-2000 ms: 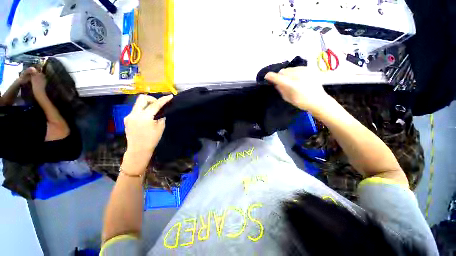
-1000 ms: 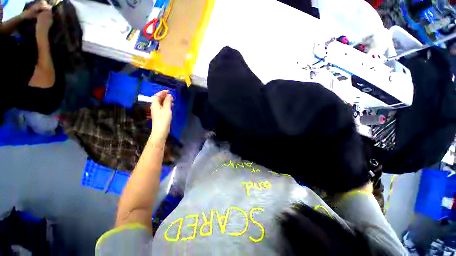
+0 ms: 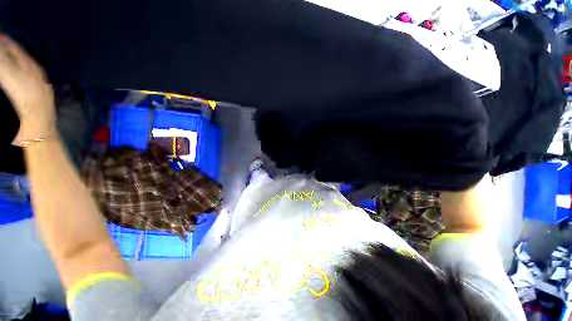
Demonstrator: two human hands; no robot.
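A large black garment (image 3: 270, 56) is spread wide across the upper picture, from the left edge to the right, over the white table and above my lap. My left hand (image 3: 25, 88) is at the far left edge against the garment's lower left part. Its fingertips are cut off or hidden, so its grip cannot be seen. My right hand is hidden under the garment's right end; only the forearm shows below the cloth.
Brown plaid garments (image 3: 144, 188) lie by a blue crate (image 3: 132, 128) below the table, with more plaid cloth at lower right. A white machine (image 3: 464, 59) stands at upper right beside another black cloth (image 3: 527, 81). Another blue crate (image 3: 545, 191) is at right.
The black garment has been spread leftward and now covers most of the table. My left hand, empty and apart from the cloth one second ago, has moved up and left to it.
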